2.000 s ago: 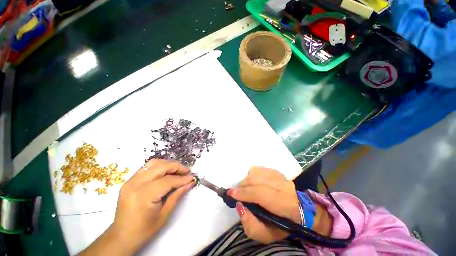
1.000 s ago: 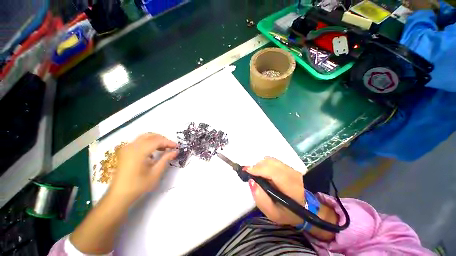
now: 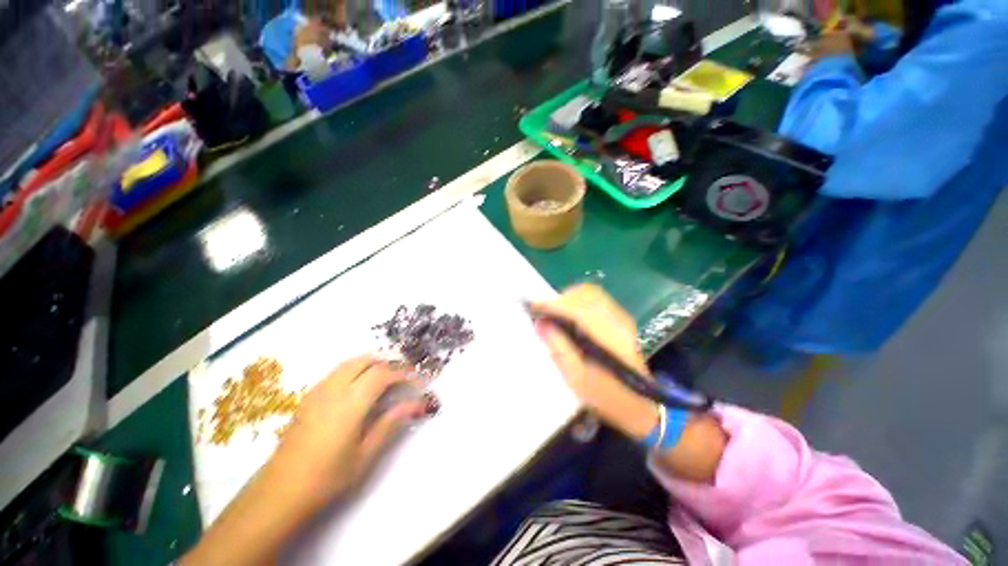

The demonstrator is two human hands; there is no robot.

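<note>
My left hand is over the white sheet, its fingertips at the lower edge of the pile of small dark components. A dark bit shows at its fingertips, but blur hides whether it is held. The pile of gold-coloured pieces lies to the left of it. My right hand is closed around the black soldering iron, above the right edge of the sheet. The iron's tip is blurred and points up and left, away from the dark pile.
A tan ring-shaped pot stands beyond the sheet. Behind it are a green tray with mixed parts and a black fan. A solder spool is at lower left. A person in blue is at right; blue bins are across the bench.
The view has shifted, showing more of the far bench. My right hand has moved the iron up and away from the dark pile. My left hand has moved to the pile's lower edge.
</note>
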